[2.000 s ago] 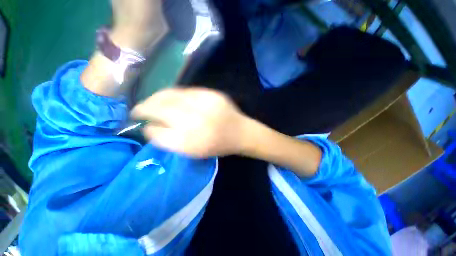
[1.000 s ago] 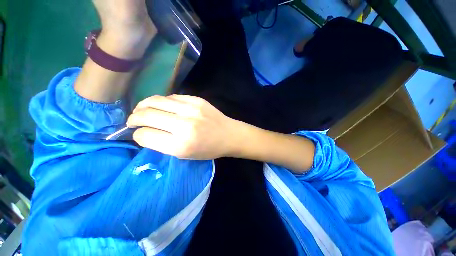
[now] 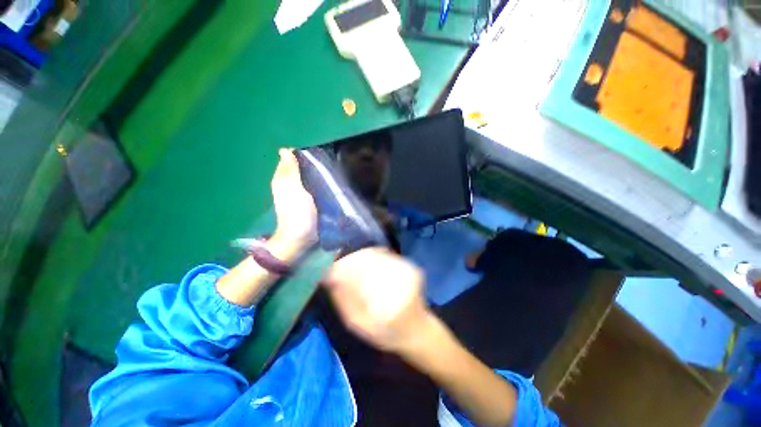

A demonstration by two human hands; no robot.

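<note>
A glossy black display panel (image 3: 425, 167) is held over the bench's front edge, its screen reflecting a dark shape. My left hand (image 3: 294, 204), with a dark red wristband, holds the panel's left end. A curved, see-through film (image 3: 340, 200) with a bright streak lies over that end. My right hand (image 3: 375, 296) is blurred below the panel, its fingers closed at the film's lower edge; the fingertips are not clear.
A cream tester (image 3: 375, 50) lies on the green bench (image 3: 209, 108) with a tan disc (image 3: 349, 107) nearby. The grey-white machine (image 3: 534, 133) with its orange fixture (image 3: 647, 87) stands right. An open cardboard box (image 3: 634, 375) is low right. A dark flat piece (image 3: 98, 175) lies left.
The view has swung up, bringing the panel, bench and machine into sight. My left hand now shows fully with the panel. My right hand has moved away from the left sleeve to the panel's lower side.
</note>
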